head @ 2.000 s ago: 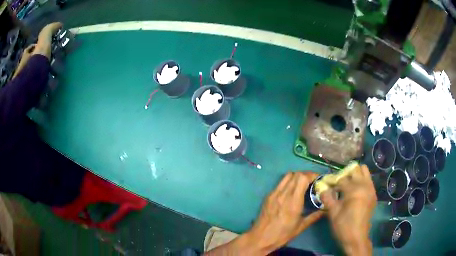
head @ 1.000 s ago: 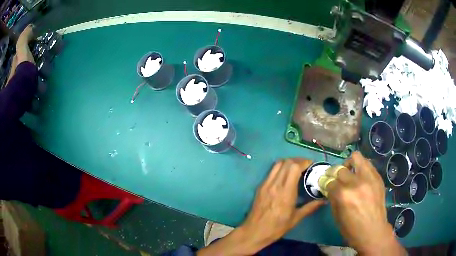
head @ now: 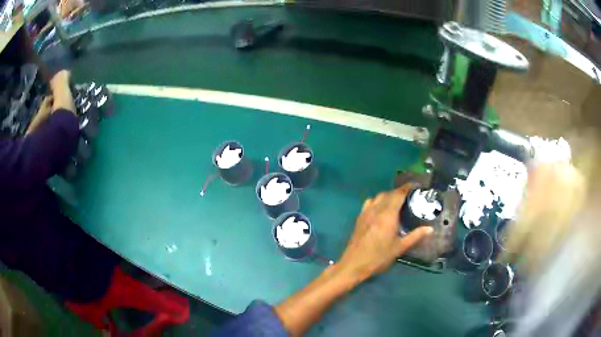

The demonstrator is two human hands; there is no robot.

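My left hand (head: 379, 233) holds a black cup (head: 414, 222) upright on the press base plate (head: 443, 245). A white insert (head: 425, 205) sits in the cup mouth, below the tip of the press ram (head: 431, 193). My right hand (head: 553, 204) is a large blur at the right, in front of the press lever side; its fingers and anything it holds cannot be made out. The arbor press (head: 461, 125) stands upright with a round metal disc on top.
Several cups with white inserts, one here (head: 292, 233), stand left of the press with thin red wires. Empty black cups (head: 477, 247) and a white insert heap (head: 491, 184) lie right. Another person's arm (head: 56, 141) is at far left, above a red stool (head: 132, 306).
My left hand has moved the cup from the bench front onto the base plate under the ram. My right hand has left the cup and risen to the right. The view has tilted up.
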